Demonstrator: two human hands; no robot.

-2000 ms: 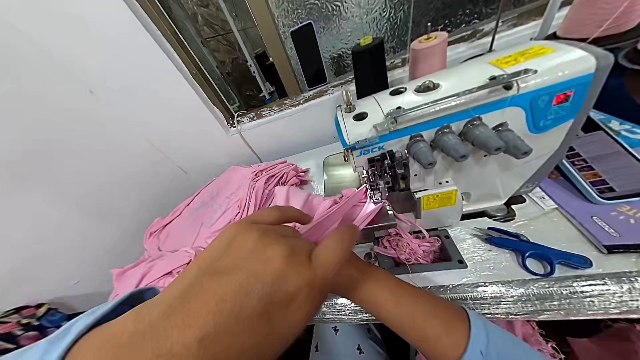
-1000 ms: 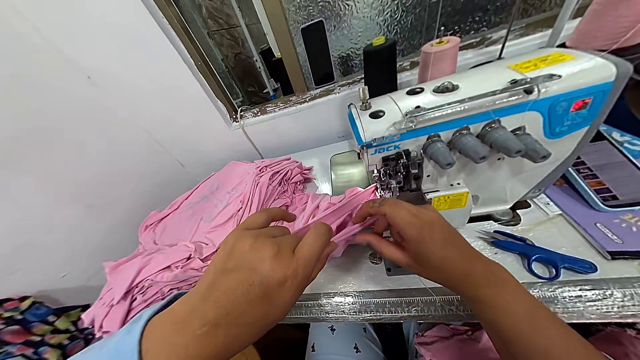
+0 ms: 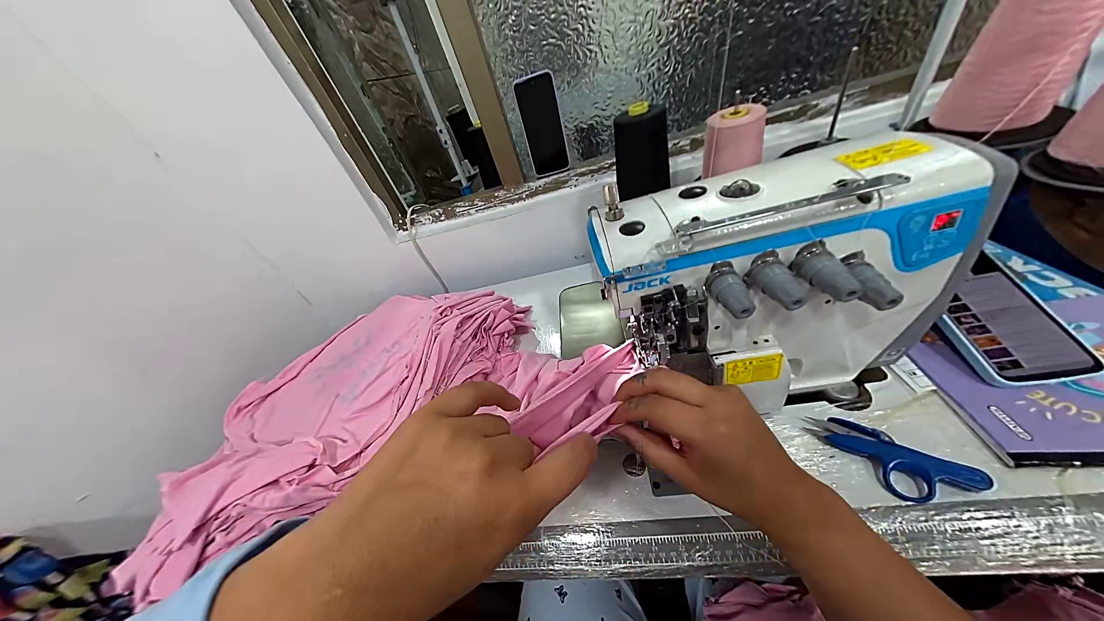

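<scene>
Pink knit fabric (image 3: 569, 401) runs into the needle and presser-foot area of a white and blue Jack overlock sewing machine (image 3: 793, 250). My left hand (image 3: 466, 474) grips the fabric between thumb and fingers, left of the presser foot. Close to the foot, my right hand (image 3: 699, 431) pinches the fabric edge, its fingertips almost meeting the left thumb. A large heap of pink fabric (image 3: 345, 388) lies to the left and joins or touches the piece in my hands. Blue-handled thread snips (image 3: 906, 457) lie right of my right forearm.
Black (image 3: 642, 151) and pink thread cones (image 3: 733, 141) stand behind the machine. A dark phone (image 3: 542, 123) leans on the window. Another phone (image 3: 1018, 319) rests on a purple notebook (image 3: 1000, 405) at right. A measuring tape (image 3: 638, 552) runs along the table's front edge.
My right hand has moved from beneath my left wrist to the fabric edge beside the presser foot. The pink trimmings seen at the machine's front two seconds ago are now hidden behind my right hand.
</scene>
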